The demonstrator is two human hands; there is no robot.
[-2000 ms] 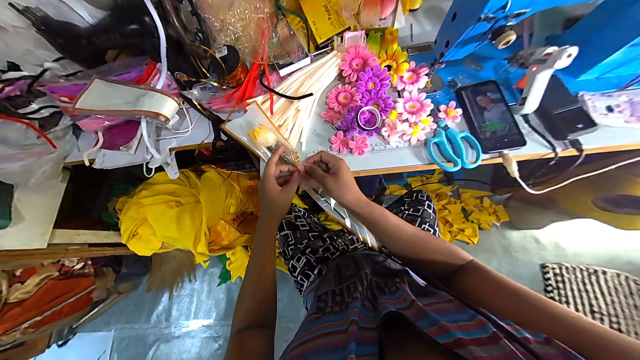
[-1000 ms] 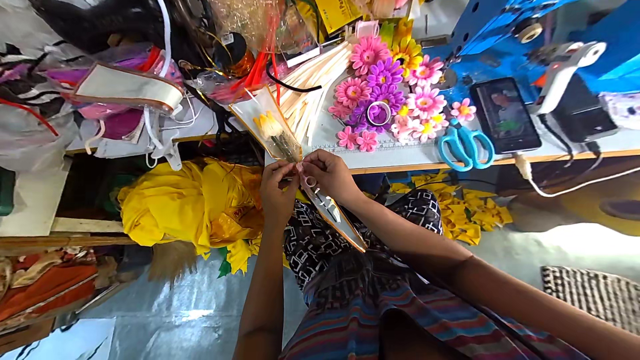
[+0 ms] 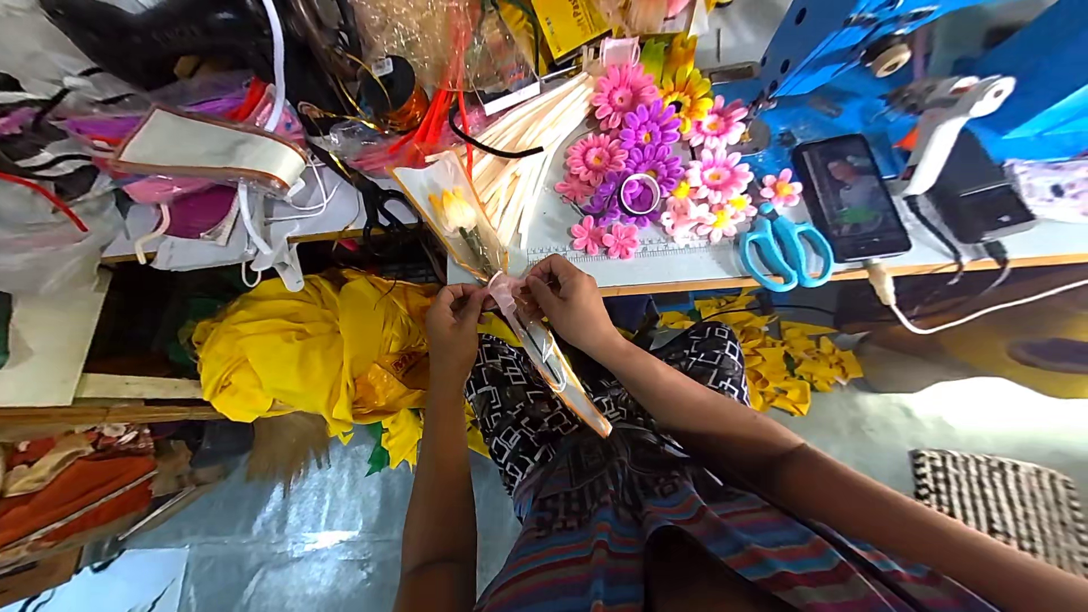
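A cream and yellow artificial flower [image 3: 455, 210] lies inside a clear wrapping sleeve [image 3: 551, 361] with an orange edge, which slants from the table edge down over my lap. Around the sleeve's narrow middle sits a sheer pale pink ribbon [image 3: 503, 293]. My left hand [image 3: 455, 319] pinches the ribbon's left side between thumb and fingertips. My right hand [image 3: 565, 302] pinches it on the right side. Pink and purple artificial flowers [image 3: 650, 127] lie on the table beyond my right hand, with a roll of ribbon or tape [image 3: 639, 195] on them.
Turquoise-handled scissors [image 3: 785, 255], a smartphone [image 3: 852, 197] with a cable and a white glue gun [image 3: 956, 127] lie at the right. Pale sticks [image 3: 531, 144] and a ruler [image 3: 654, 249] are behind my hands. Yellow fabric [image 3: 314, 348] hangs below the table at the left.
The pale pink ribbon now shows plainly around the sleeve, with my hands at either side; earlier my fingers were close together there. The sleeve's lower end shows more than in the oldest frame.
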